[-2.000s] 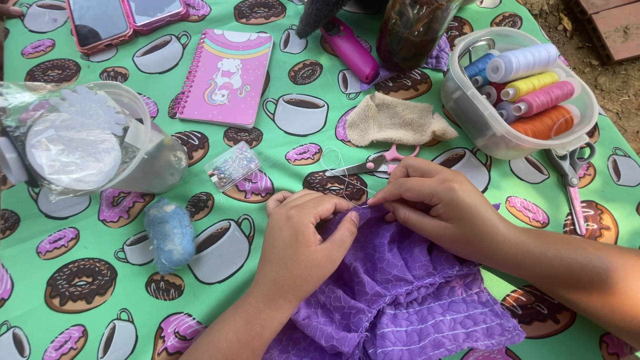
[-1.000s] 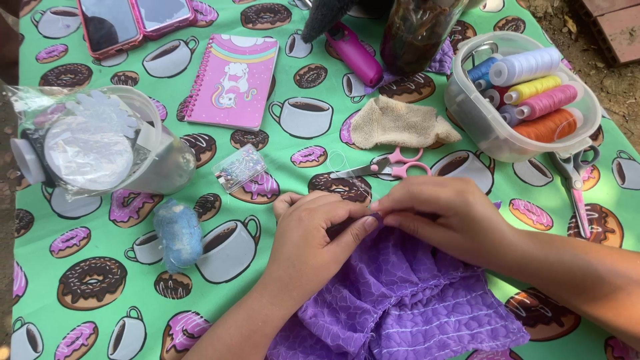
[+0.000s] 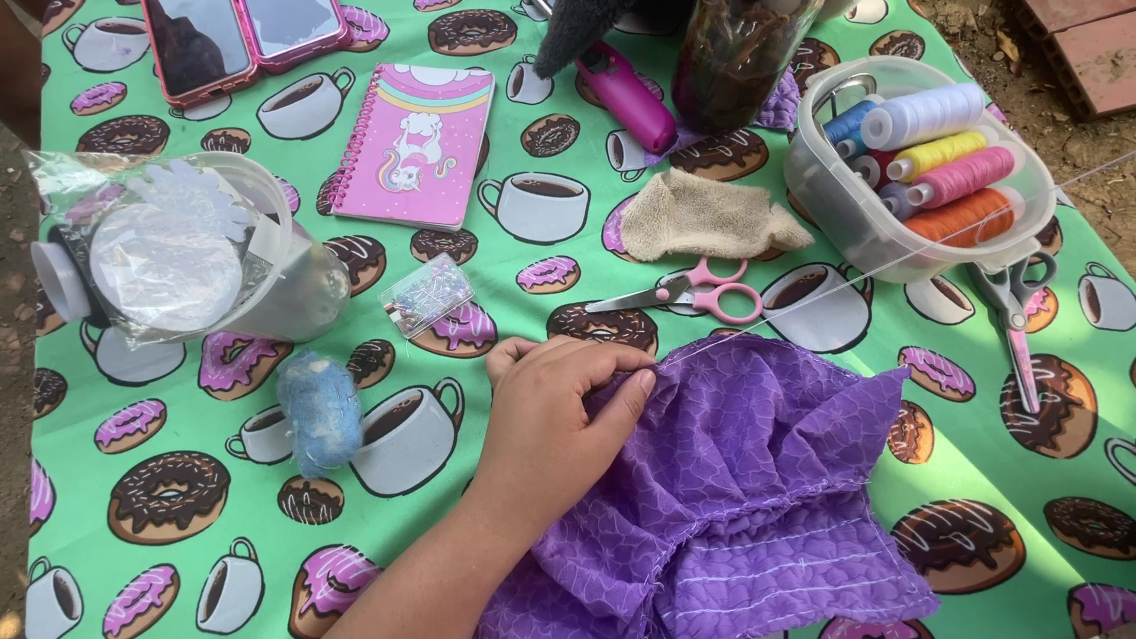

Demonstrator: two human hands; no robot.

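Note:
My left hand (image 3: 568,417) pinches the upper edge of a purple patterned cloth (image 3: 754,444) between thumb and forefinger. The cloth is gathered and bears rows of pale stitching at its lower right. A pale thread (image 3: 852,282) runs taut from the pinched edge up to the right, over the thread box, and leaves the frame. My right hand is out of view. Pink-handled scissors (image 3: 688,293) lie just above the cloth, beside a beige fabric piece (image 3: 710,217). A small clear packet of pins (image 3: 429,295) lies to the upper left of my left hand.
A plastic box (image 3: 923,257) of thread spools (image 3: 963,177) stands at upper right, with grey-handled scissors (image 3: 1014,319) beside it. Around the left and back are a blue fibre pincushion-like bundle (image 3: 319,413), a plastic tub (image 3: 306,293), a spiral notebook (image 3: 417,146), phones (image 3: 200,53) and a dark jar (image 3: 737,62).
My right hand, earlier beside my left at the cloth's edge, has left the view. The thread now stretches out to the right. My left hand still pinches the cloth.

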